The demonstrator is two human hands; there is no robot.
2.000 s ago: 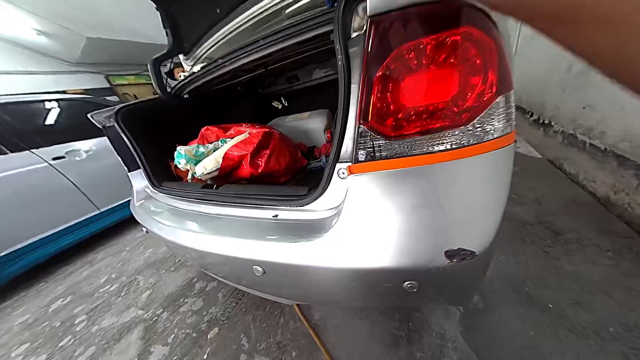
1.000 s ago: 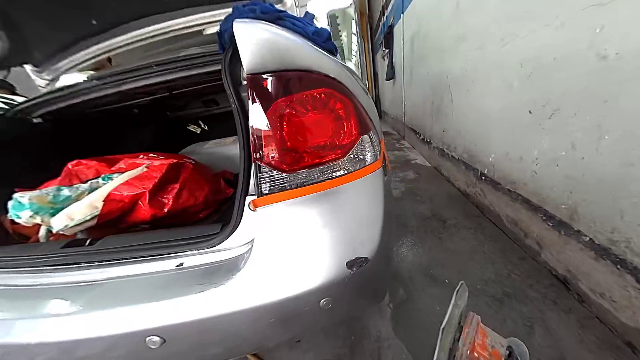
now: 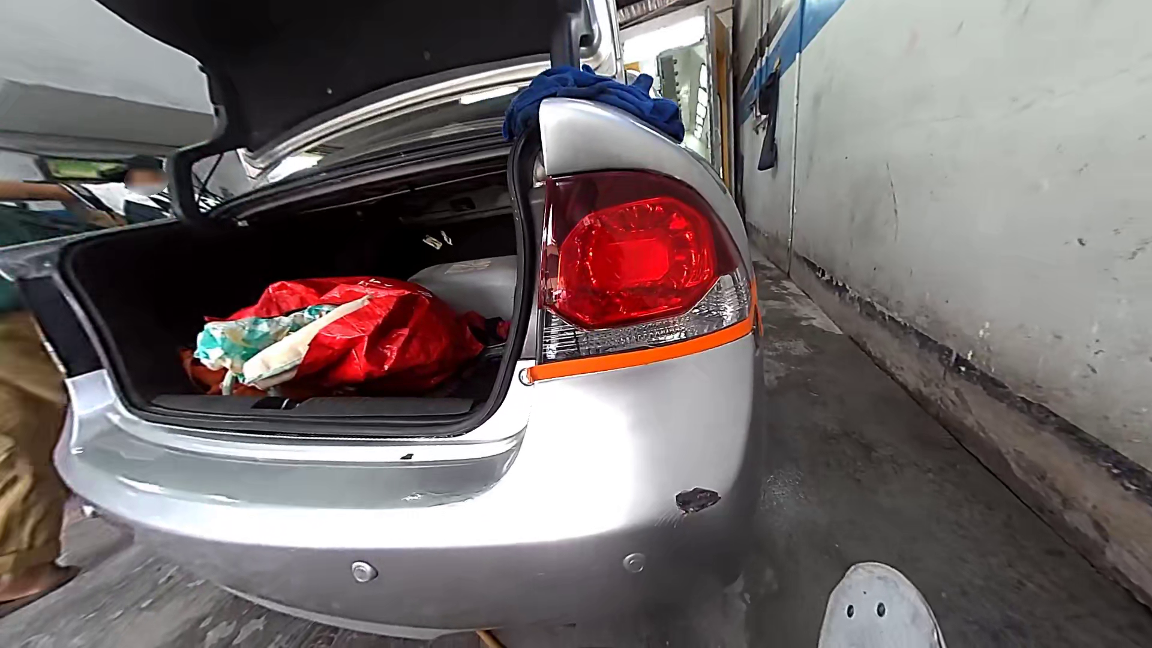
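Neither of my hands is in view. A silver car's rear bumper (image 3: pixel 621 450) fills the middle of the head view, with a dark damaged patch (image 3: pixel 697 500) near its right corner. Orange masking tape (image 3: pixel 641 356) runs along the lower edge of the red tail light (image 3: pixel 634 261). In the open trunk lie a red plastic bag (image 3: pixel 396 337) and a teal and white crumpled item (image 3: pixel 256 340). A blue cloth (image 3: pixel 594 90) rests on top of the rear fender. At the bottom right edge shows a pale rounded object with two small holes (image 3: pixel 877 607), cut off by the frame.
The raised trunk lid (image 3: pixel 360 63) hangs over the opening. A scuffed wall (image 3: pixel 972 198) runs along the right, with a concrete floor strip (image 3: pixel 846 450) between it and the car. Another person, in brown trousers (image 3: pixel 27 432), stands at the left edge; a further person is behind the car.
The view has shifted between frames. The blurred arm at the top right two seconds ago is out of view. Another person's legs now show at the left.
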